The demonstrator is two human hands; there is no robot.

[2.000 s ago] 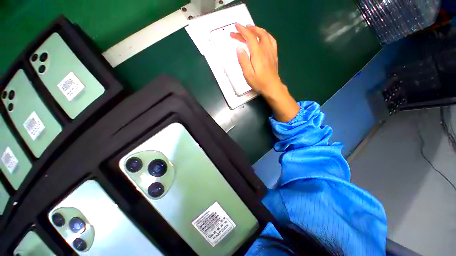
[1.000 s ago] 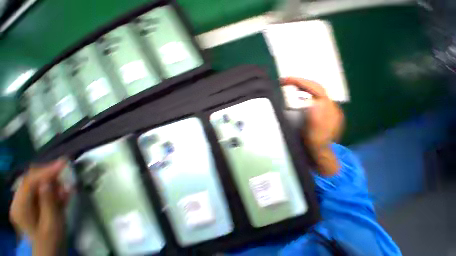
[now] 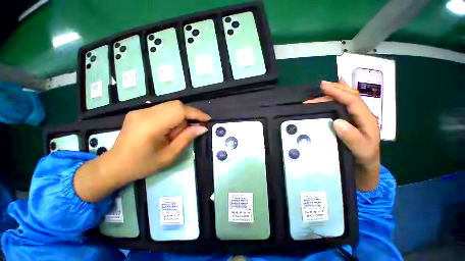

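The near black tray holds five pale green phones, backs up, with dark lenses at the far end and white labels at the near end. My left hand lies over the middle phone and hides its lenses. Its thumb and index tips are close together beside the fourth phone; I cannot tell if anything small is between them. My right hand grips the tray's far right corner, thumb by the top edge of the rightmost phone, fingers over the back rim.
A second black tray with five green phones lies beyond. At right, a screen-up phone lies on a white pad. A pale metal rail crosses the green bench. A blue fan is at left.
The view has turned and levelled. My right hand has left the lit phone for the near tray's corner. My left hand came in at left and moved right, over the middle phone.
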